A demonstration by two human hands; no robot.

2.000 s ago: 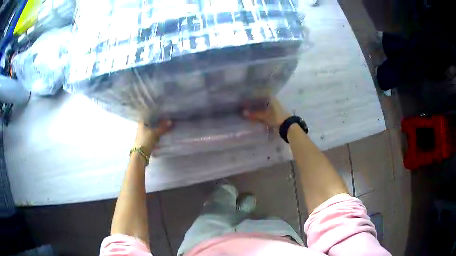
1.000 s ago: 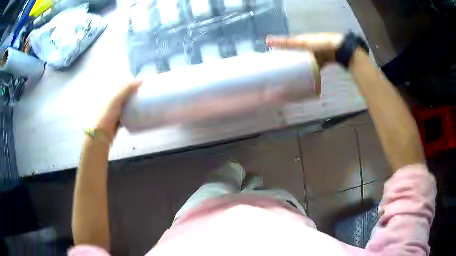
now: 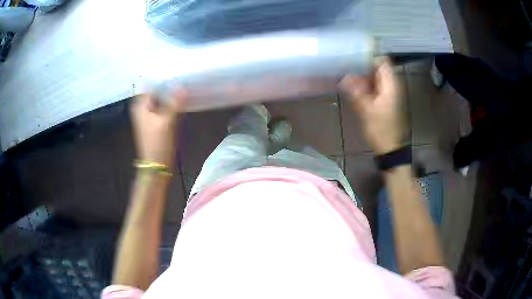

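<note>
A shiny whitish roll of stretch film (image 3: 256,67) lies crosswise in front of me at the table's front edge, blurred by motion. My left hand (image 3: 156,117) holds its left end. My right hand (image 3: 376,105), with a black watch on the wrist, holds its right end. Behind the roll, a film-wrapped tray stack (image 3: 245,17) sits on the table; its upper part is cut off by the picture's top edge and its front is partly hidden by the roll.
The pale table (image 3: 76,70) has a curved-looking front edge. A white object (image 3: 17,18) shows at the far left corner. Dark shapes stand at the right. A blue-grey slab (image 3: 411,216) is on the tiled floor by my right arm. Tray-like items lie at the lower left.
The roll has moved down in the picture, nearer my body, in both hands. The view has tipped down. Two seconds ago, my hands were at the front of the wrapped stack.
</note>
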